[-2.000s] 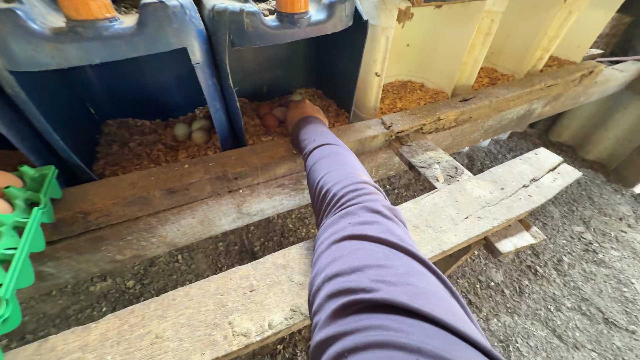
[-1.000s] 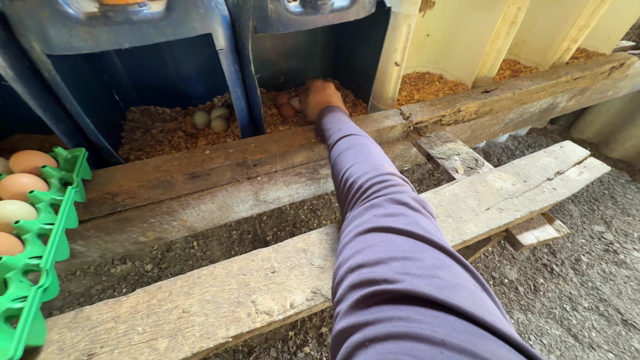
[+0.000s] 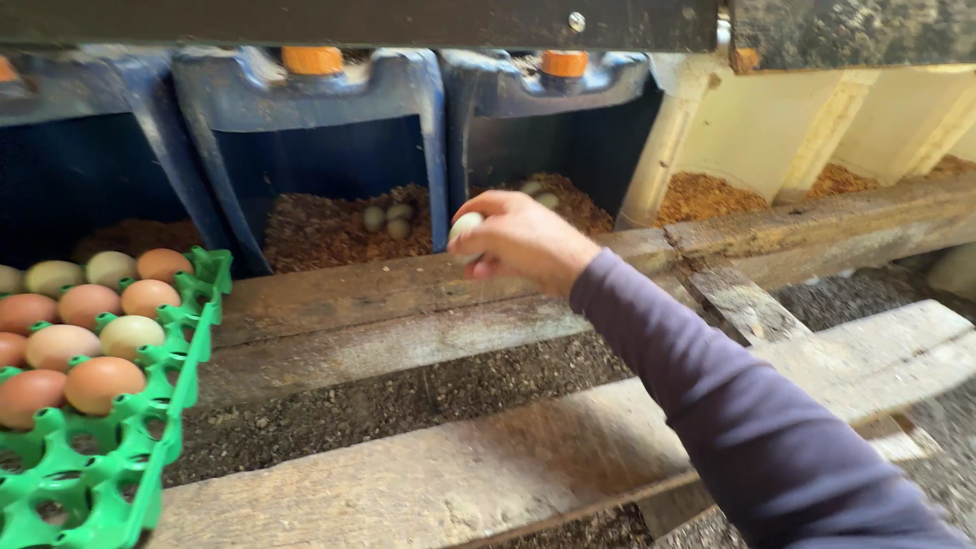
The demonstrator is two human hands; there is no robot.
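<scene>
My right hand (image 3: 522, 240), in a purple sleeve, grips a pale egg (image 3: 467, 226) in front of the right blue plastic nest box (image 3: 549, 103). Behind the hand, pale eggs (image 3: 547, 200) rest on wood shavings in that box. The blue nest box (image 3: 320, 114) to its left holds several pale eggs (image 3: 374, 219). At the left, a green plastic egg tray (image 3: 171, 412) carries brown eggs (image 3: 104, 385) and pale eggs (image 3: 131, 337), with bare cups toward its near side. My left hand is out of view.
A wooden beam (image 3: 366, 297) runs along the front of the boxes. Nearer lies a wooden plank (image 3: 427, 473), with a crosspiece (image 3: 743, 305) at right. Cream plastic nest boxes (image 3: 755, 130) with shavings stand at right. A dark board (image 3: 366, 23) crosses above.
My right hand has come out of the right blue box toward me, now with a pale egg in its fingers. The view has shifted left, showing more of the green tray.
</scene>
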